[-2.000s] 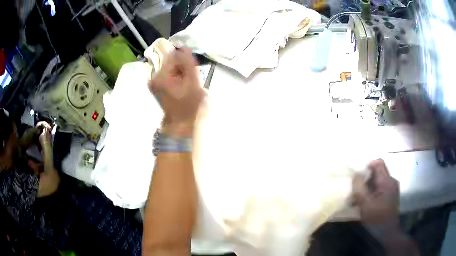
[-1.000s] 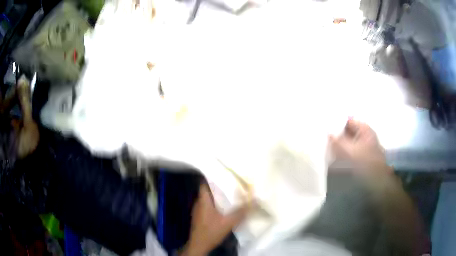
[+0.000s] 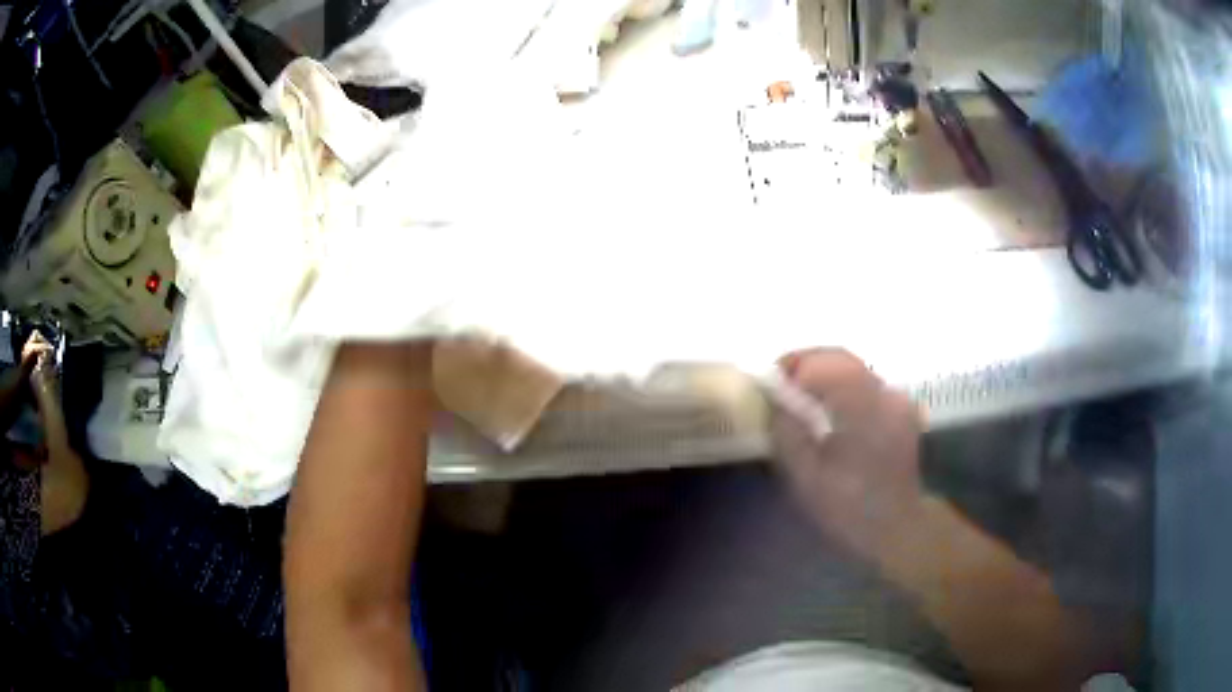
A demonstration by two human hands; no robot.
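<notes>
A cream-white cloth garment piece (image 3: 541,291), washed out by glare, lies across the front of the sewing table. My right hand (image 3: 851,426) is blurred and closed on its front right edge. My left forearm (image 3: 358,500) reaches up to the cloth on the left; the cloth covers the hand, so its grip is hidden. A tan fold (image 3: 497,395) hangs at the table edge beside that forearm. The sewing machine head (image 3: 932,41) is cut off at the top. Its presser foot area (image 3: 865,102) is beyond the cloth, right of centre.
Black-handled scissors (image 3: 1081,216) and a red-brown tool (image 3: 959,138) lie right of the needle. A blue bundle (image 3: 1097,106) is behind them. Loose cream pieces (image 3: 243,298) are piled at left. Another machine (image 3: 108,237) and a person's arm (image 3: 54,433) are at far left. A printed ruler (image 3: 973,385) marks the front edge.
The cloth that hung over the front edge now lies mostly on the table. My left hand has gone from below the edge up under the cloth. The camera view has also shifted.
</notes>
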